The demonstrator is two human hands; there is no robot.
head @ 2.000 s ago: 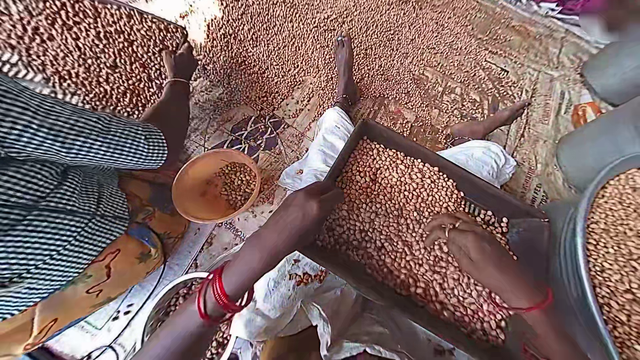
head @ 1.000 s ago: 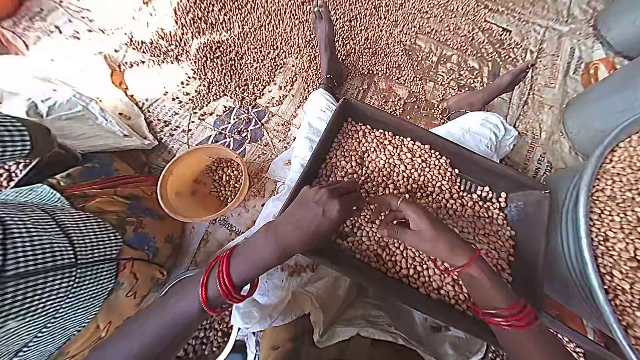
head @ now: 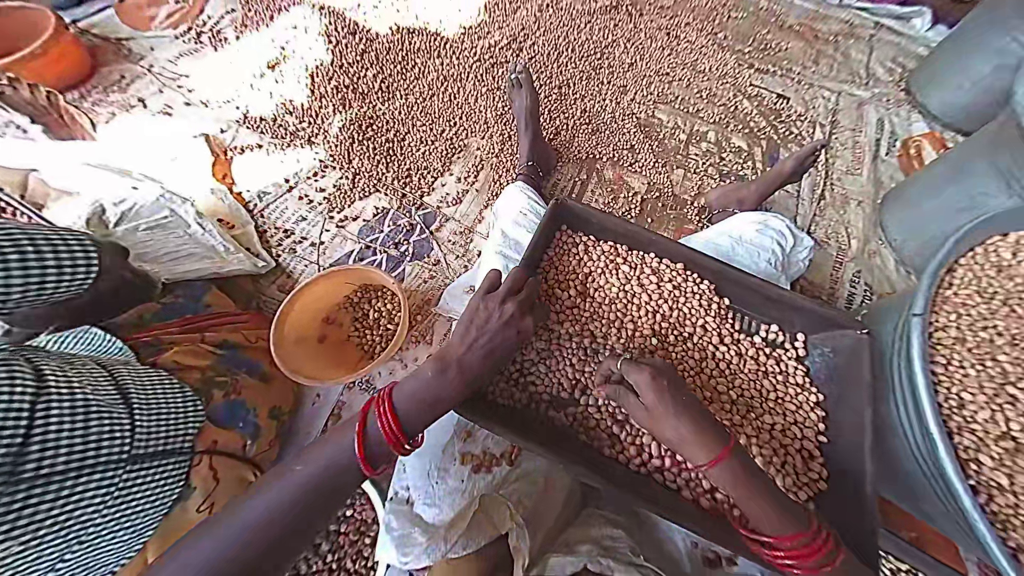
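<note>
A dark rectangular tray full of small round pinkish-brown nuts or seeds lies across my lap, tilted in the view. My left hand rests at the tray's left rim, its fingers bent over the edge; whether it grips the rim or holds anything is hidden. Over the nuts, near the middle of the tray, is my right hand, a ring on one finger and its fingertips drawn together; whether a nut is between them cannot be seen. Left of the tray stands an orange plastic bowl with some nuts inside.
Nuts are spread over the printed sheet beyond my feet. A metal tub of nuts stands at the right, grey containers behind it. Another person in checked cloth sits at the left, near a white sack. A container of nuts is below my left arm.
My left hand has moved from over the nuts back to the tray's left rim. My hands, close together a second ago, are apart. The other person's arm, stretched forward at first, is drawn back.
</note>
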